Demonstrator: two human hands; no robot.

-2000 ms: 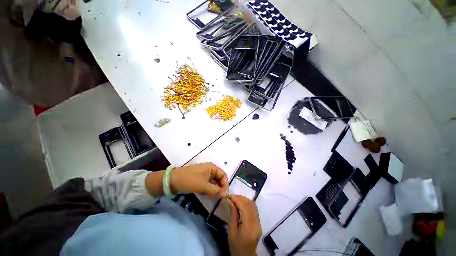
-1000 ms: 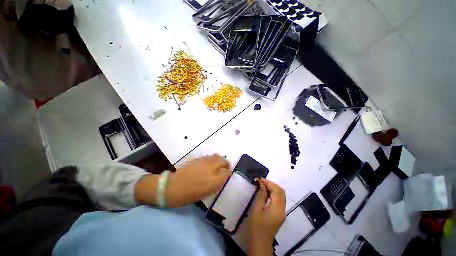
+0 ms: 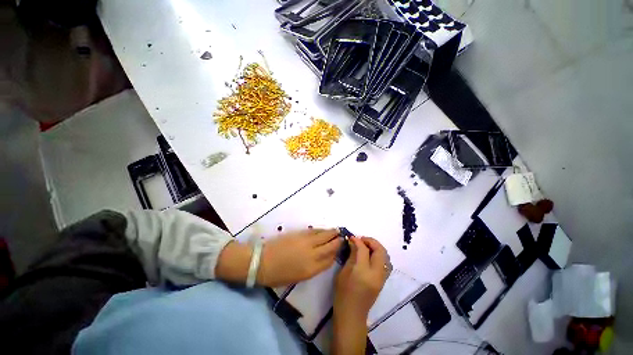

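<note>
A black housing frame (image 3: pixel 305 305) with a large window lies tilted in front of my lap, partly hidden by my hands. My left hand (image 3: pixel 295 258), bare and slightly blurred, crosses over it. Its fingertips pinch together at the frame's dark solid end; whether they hold a small part is too small to tell. My right hand (image 3: pixel 359 274), bare, grips the frame's right edge near that end, its fingertips touching or nearly touching the left ones.
Larger golden-yellow pile (image 3: pixel 251 105) and smaller pile (image 3: pixel 314 140) lie ahead. Stacked housings (image 3: pixel 375 62) stand behind. Small black parts (image 3: pixel 408 218) form a line beside a dark granular patch (image 3: pixel 434 165). More frames (image 3: pixel 420 312) lie right; a white bin (image 3: pixel 83 149) is left.
My left hand moved right, from beside the frame to its solid end, where it meets my right fingertips. It now covers part of the frame. The camera view shifted slightly.
</note>
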